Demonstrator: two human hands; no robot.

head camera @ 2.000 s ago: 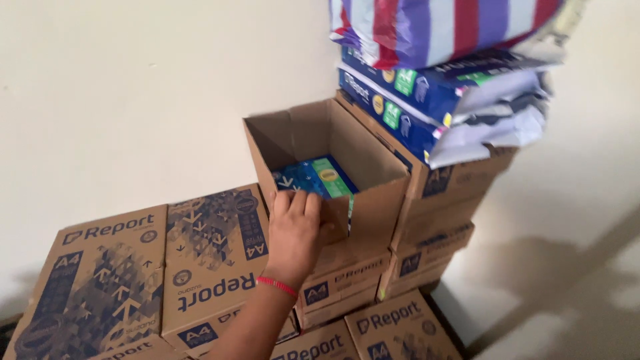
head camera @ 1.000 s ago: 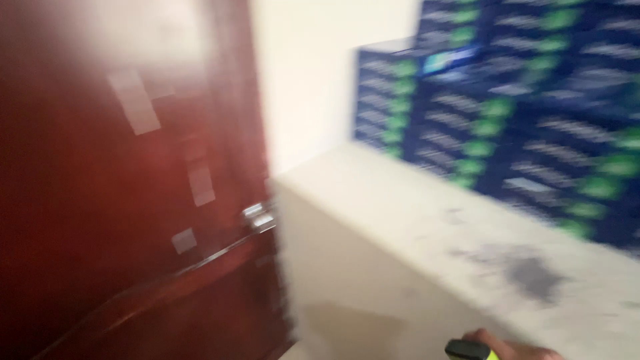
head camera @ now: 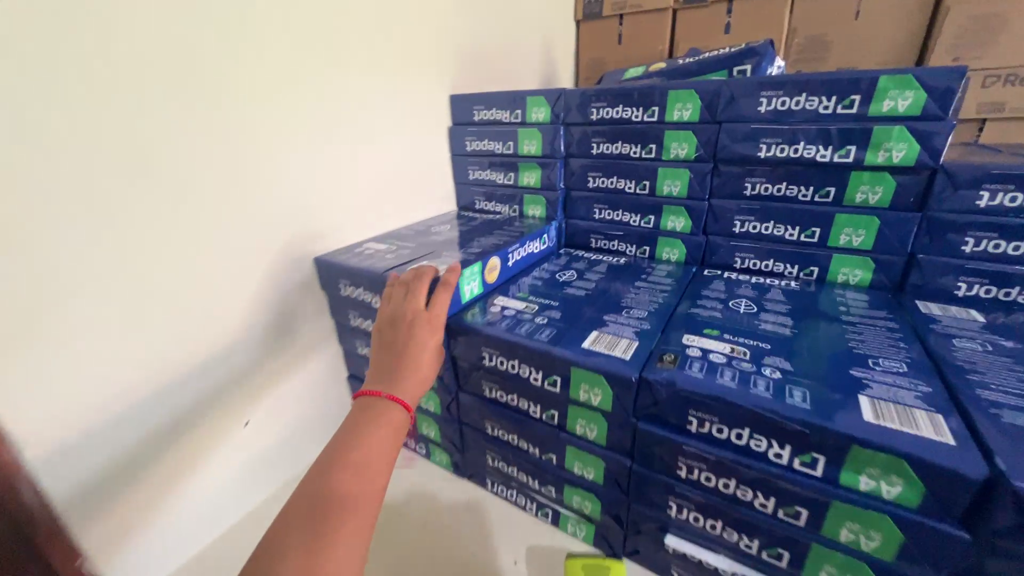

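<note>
My left hand (head camera: 412,324), with a red beaded bracelet at the wrist, grips the near end of a blue-wrapped A4 paper ream (head camera: 448,240) on top of the leftmost stack. Its fingers curl over the top edge; the thumb is hidden. The ream's long side with a green A4 mark faces right. Right beside it stands another stack of reams (head camera: 560,312), whose top is slightly lower. My right hand is out of view. A yellow-green object (head camera: 594,566), cut off by the frame's lower edge, shows in front of the stacks.
Higher ream stacks (head camera: 640,148) rise behind, with a loose ream (head camera: 696,64) lying tilted on top. Cardboard boxes (head camera: 856,36) stand farther back. A pale wall (head camera: 240,120) borders the left stack. The reams rest on a pale surface (head camera: 448,520).
The view has swung from cartons, past a dark red door, to the ream stacks. My left hand, earlier at an open carton, is now on a ream. My right hand has left the view.
</note>
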